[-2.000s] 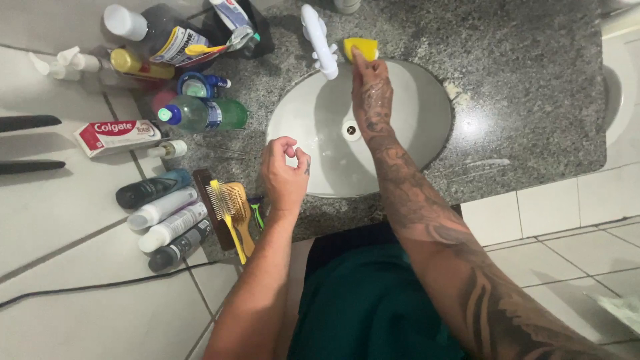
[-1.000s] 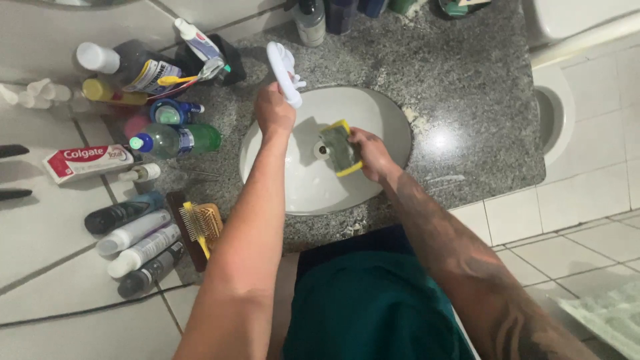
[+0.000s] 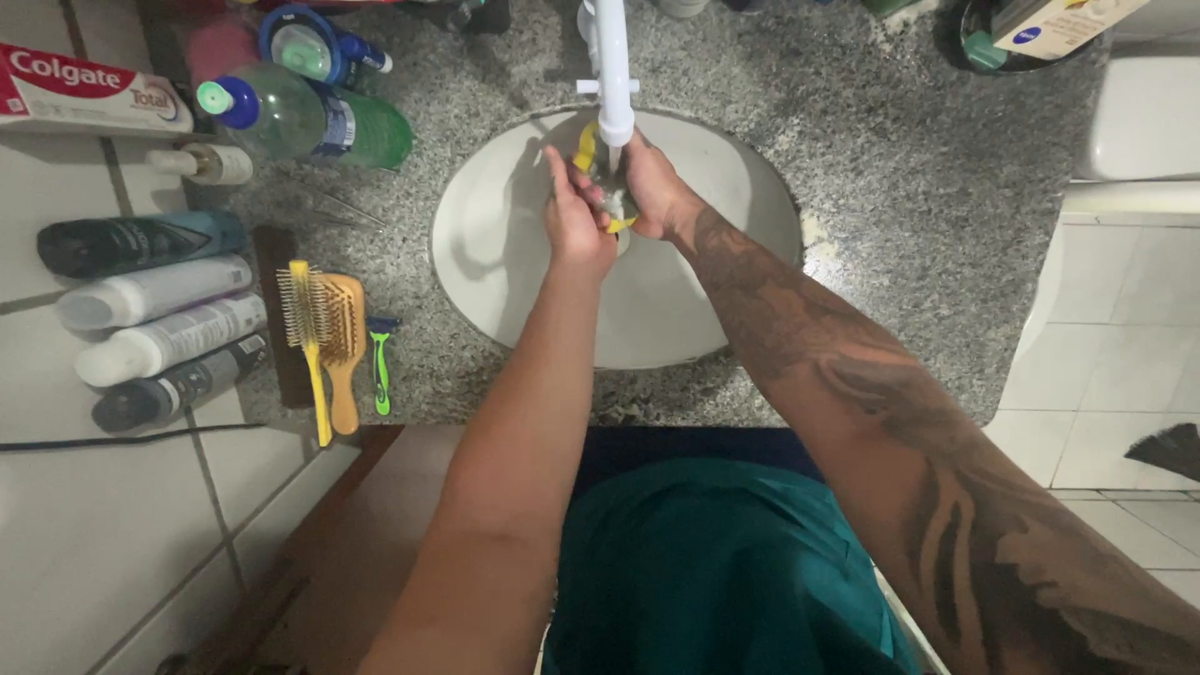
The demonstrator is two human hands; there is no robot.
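Observation:
Water runs from the white faucet (image 3: 614,94) onto a yellow-edged sponge (image 3: 619,223) over the oval white sink basin (image 3: 656,309). My right hand (image 3: 653,183) holds the sponge from the right side, its fingers partly hidden behind the spout. Against the left side of the sponge lies my left hand (image 3: 577,211), with one finger pointing up and the others curled toward the sponge. How firmly the left fingers grip is hidden in part. Both hands are under the end of the spout, above the basin.
On the granite counter (image 3: 900,169), left of the basin, lie a yellow hairbrush (image 3: 305,319), a wooden paddle brush (image 3: 345,347) and a green razor (image 3: 381,370). Farther left are a green bottle (image 3: 319,122), several spray cans and a toothpaste box (image 3: 89,89). A dish with a box (image 3: 1055,23) stands back right.
My left hand has gone from the faucet to the sponge. My right hand has brought the sponge under the spout, where water now runs. The view has shifted closer.

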